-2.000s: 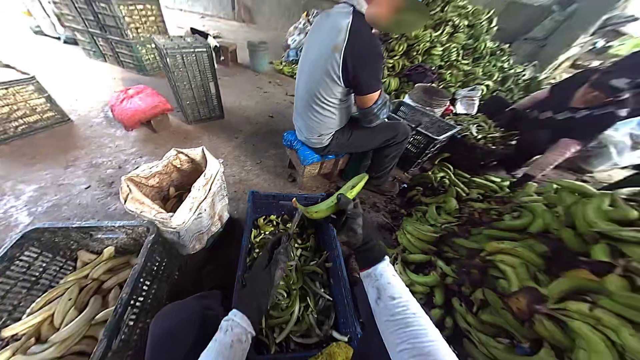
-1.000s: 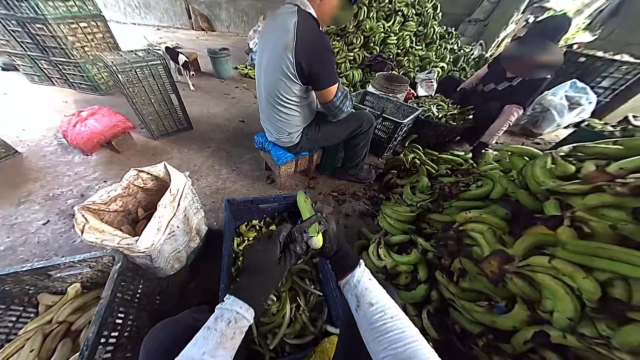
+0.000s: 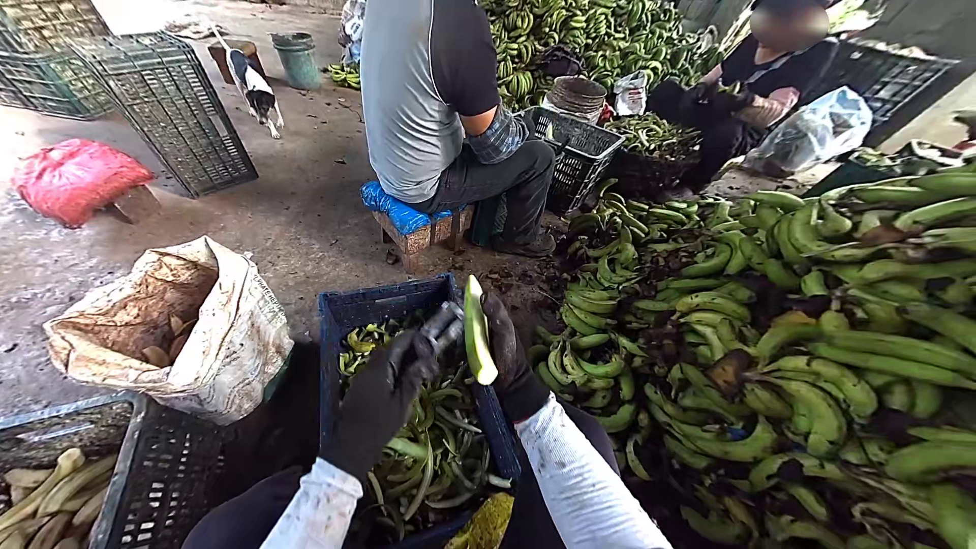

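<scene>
A green plantain, its lower end cut and pale, stands nearly upright in my right hand, which wears a dark glove. My left hand, also gloved, grips a small dark tool, blurred, just left of the plantain; its kind is unclear. Beneath both hands lies a blue plastic crate holding many green peel strips. Whole green plantains are heaped on the floor to the right. Peeled plantains lie in a black plastic crate at the lower left.
An open white woven sack stands left of the blue crate. Ahead, a person sits on a stool with blue plastic. Another person sits at the upper right. A dog stands near an upright crate.
The plantain, pointing toward the upper right two seconds ago, is now nearly upright. My left hand has come up from over the peels, and its tool is beside the plantain. The view has shifted.
</scene>
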